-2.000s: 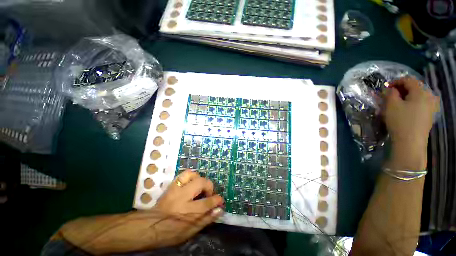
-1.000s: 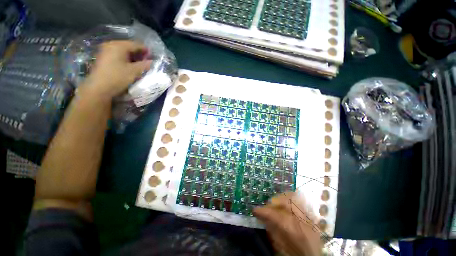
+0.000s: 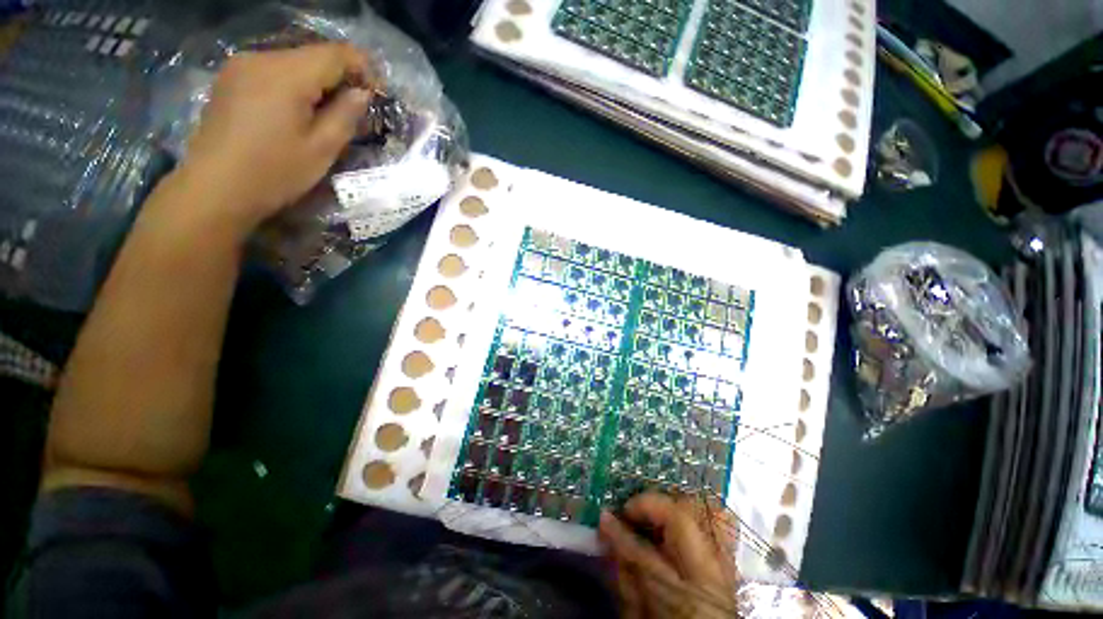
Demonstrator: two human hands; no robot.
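Note:
The green PCB panel [image 3: 605, 387] lies on a white carrier board [image 3: 774, 266] with round holes down both sides. My left hand [image 3: 272, 133] is at the opening of the left parts bag [image 3: 423, 91], fingers bent together over dark shiny pieces; I cannot tell if a piece is between the fingertips. My right hand [image 3: 671, 544] rests at the panel's lower edge, right of its centre strip, with thumb and fingers close together. Its fingertips are blurred, and whether they hold a small part is hidden. The right parts bag [image 3: 931, 327] stands open with silvery pieces.
Stacked carriers with panels [image 3: 677, 133] are at the back. A small clear bag [image 3: 901, 157] lies back right. Upright striped carriers [image 3: 1040, 423] line the far right. Clear plastic trays [image 3: 73, 157] are far left. Thin dark threads cross the carrier's lower right.
The view has shifted, moving the carrier right in the picture. My left hand stays at the left bag. My right hand, at the right bag two seconds ago, remains at the panel's lower edge.

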